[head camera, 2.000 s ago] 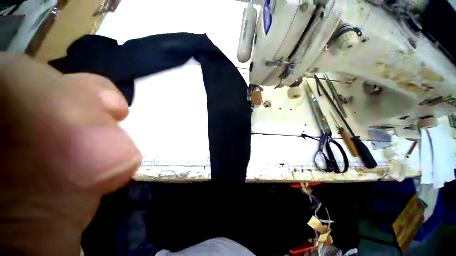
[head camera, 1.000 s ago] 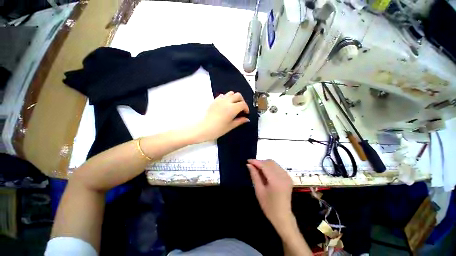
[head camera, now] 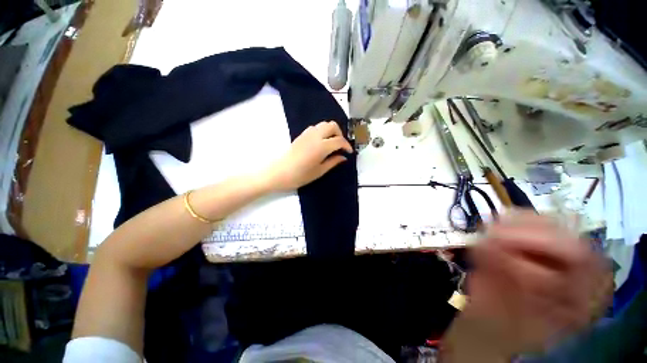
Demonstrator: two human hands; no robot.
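Observation:
A long dark garment piece (head camera: 326, 213) loops over the white table, passes beside the needle area and hangs over the front edge. My left hand (head camera: 319, 154) lies on it just left of the presser foot, fingers curled on the cloth near its right edge. My right hand (head camera: 532, 276) is strongly blurred at the lower right, in front of the table edge. It overlaps the lower end of the black-handled screwdriver (head camera: 519, 193). Whether it holds anything cannot be told. The shears (head camera: 462, 191) lie on the bed, their black handles partly behind the blurred hand.
The off-white sewing machine head (head camera: 511, 78) fills the upper right. An orange-brown handled tool (head camera: 498, 187) lies beside the shears. A brown taped board (head camera: 64, 135) is at left. A printed ruler (head camera: 255, 232) runs along the front edge. White strips (head camera: 619, 205) hang at far right.
My right hand has moved from the cloth's lower edge to the right, towards the tool handles. My left hand stays on the cloth. The whole view has shifted slightly.

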